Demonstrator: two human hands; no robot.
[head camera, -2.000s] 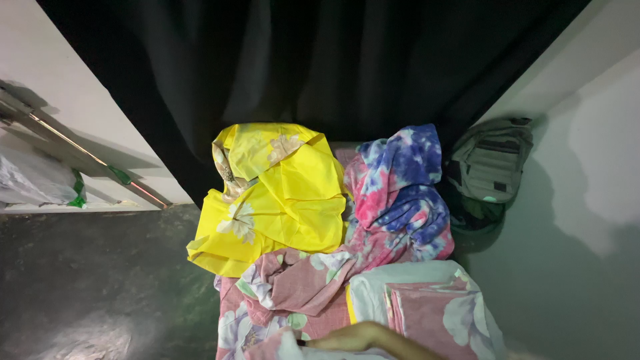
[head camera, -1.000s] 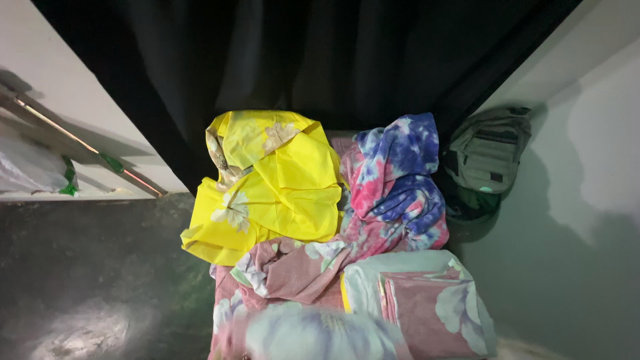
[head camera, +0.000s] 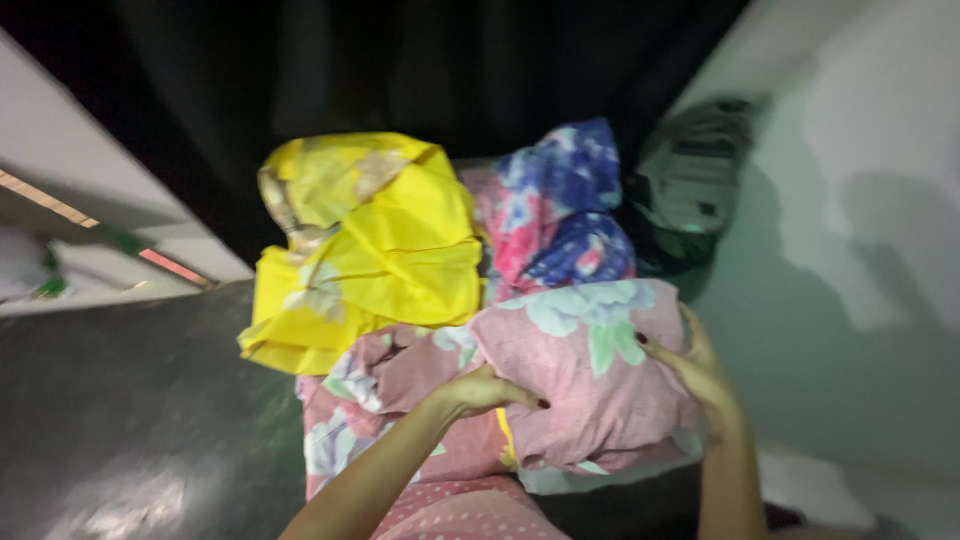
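A folded pink floral cloth (head camera: 592, 375) is held between my two hands at the lower right of the surface. My left hand (head camera: 487, 394) grips its left edge, thumb on top and fingers hidden beneath. Around its right edge is my right hand (head camera: 686, 364), thumb on top. Under it, part of a pale cloth (head camera: 622, 478) with a yellow edge shows. Behind lie a crumpled yellow floral cloth (head camera: 405, 255) at left and a blue, pink and white tie-dye cloth (head camera: 566, 202) at right. A bunched pink floral cloth (head camera: 412, 367) lies left of the held one.
The cloths rest on a surface with a pink floral cover (head camera: 465, 450). A black curtain (head camera: 375, 67) hangs behind. A grey backpack (head camera: 690, 172) is by the right wall. At far left are a pole (head camera: 49, 199) and a whitish bag (head camera: 22, 266); dark floor (head camera: 150, 420) lies below.
Both hands are now in view on a folded pink cloth, which lies over the pale folded bundle seen earlier. Two seconds ago only one hand and forearm showed at the bottom edge.
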